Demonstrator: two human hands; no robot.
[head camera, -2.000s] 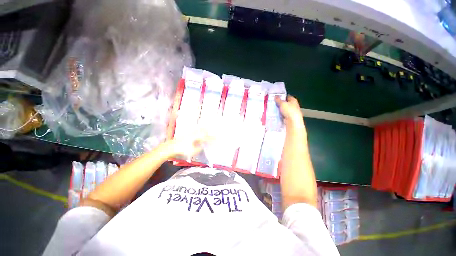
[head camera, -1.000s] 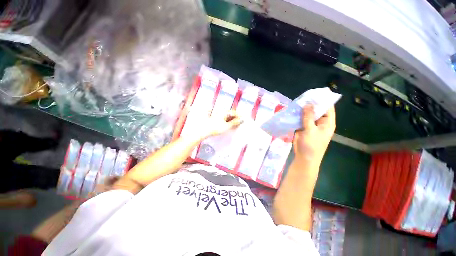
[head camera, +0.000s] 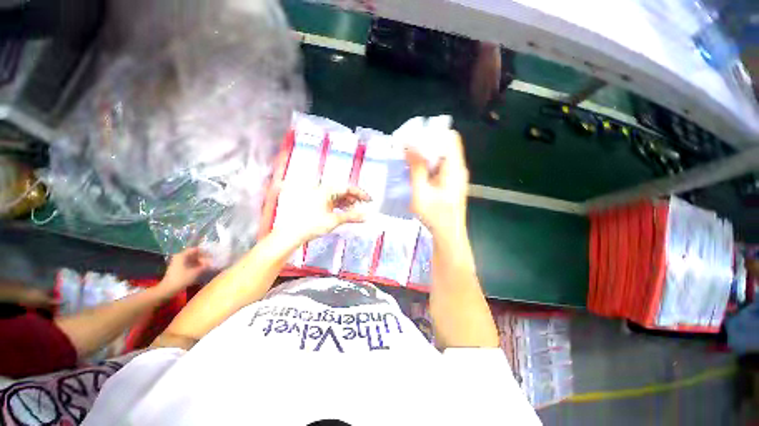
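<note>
A shallow red tray (head camera: 358, 278) lies in front of me on the green bench's near edge, with pale bagged flat parts (head camera: 399, 254) in rows and red gaps between them. My right hand (head camera: 437, 179) holds a whitish poly bag (head camera: 395, 187) at the tray's upper right; the hand is slightly blurred. My left hand (head camera: 320, 208) is over the tray's left middle, fingers curled. Whether its fingertips hold anything cannot be told.
A large clear poly bag pile (head camera: 200, 108) lies left of the tray. Another person's hand (head camera: 185, 270) touches its lower edge. Stacked filled red trays (head camera: 628, 258) stand at right. A white shelf (head camera: 566, 42) crosses above. Small black parts (head camera: 582, 123) and a further hand (head camera: 487, 75) are behind.
Since one second ago, my right hand with the bag has moved left over the tray. Another person's arm has reached in at lower left, and a blurred hand shows at the back.
</note>
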